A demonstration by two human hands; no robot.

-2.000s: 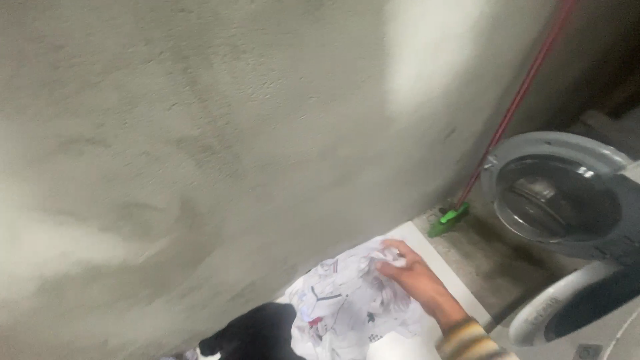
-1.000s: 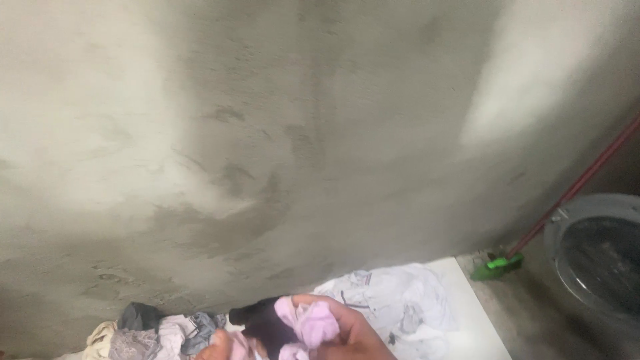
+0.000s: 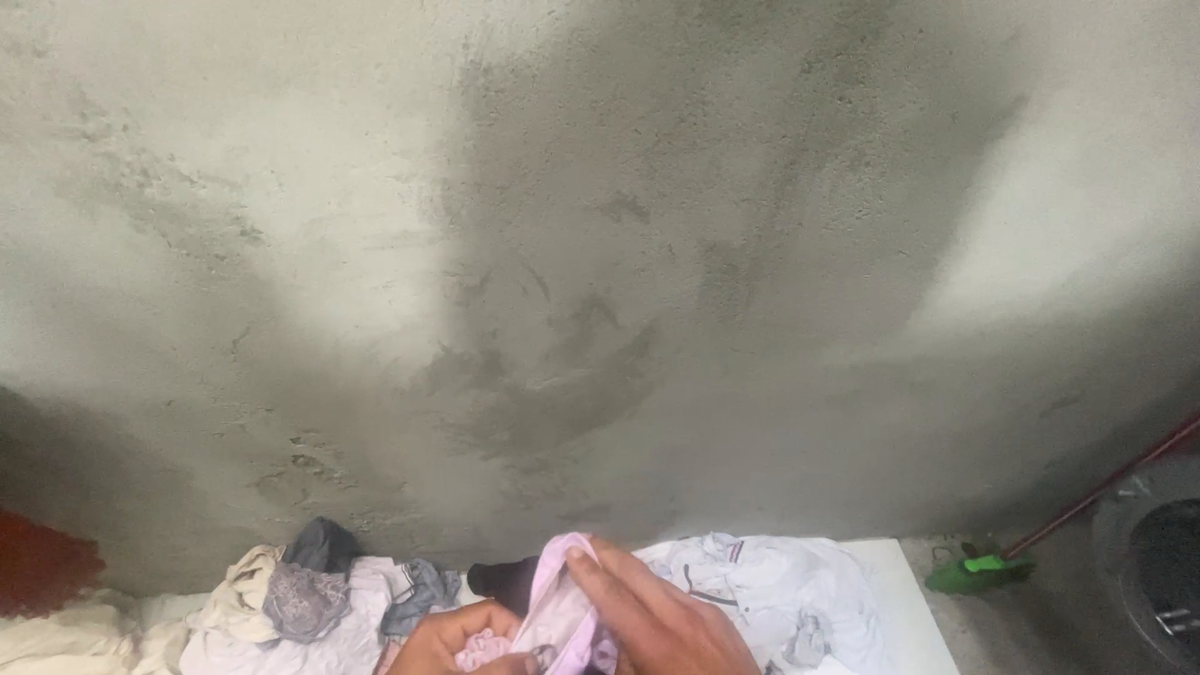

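Observation:
At the bottom centre, both of my hands are on a pink cloth garment [image 3: 562,600]. My left hand [image 3: 464,637] has its fingers curled round the gathered part. My right hand [image 3: 656,614] grips the upper edge, its fingers lying along the fabric. A black cloth [image 3: 506,581] shows just behind the garment. To the right of my right hand, a white garment with dark marks [image 3: 769,591] is spread on a white surface [image 3: 914,609]. Left of my left hand lie crumpled clothes, among them a grey lace-like cloth [image 3: 307,602] and a dark grey one [image 3: 322,546].
A rough grey plaster wall [image 3: 581,281] rises behind the white surface. At right, a green broom head [image 3: 980,570] with a red handle rests on the floor, near a round washing machine door [image 3: 1158,572]. Cream cloth [image 3: 70,637] and a red-brown thing [image 3: 42,562] are at far left.
My right hand has left the white garment it touched two seconds ago. Both hands hold the pink garment, its edge now raised and more opened out than a second ago. The view has swung left.

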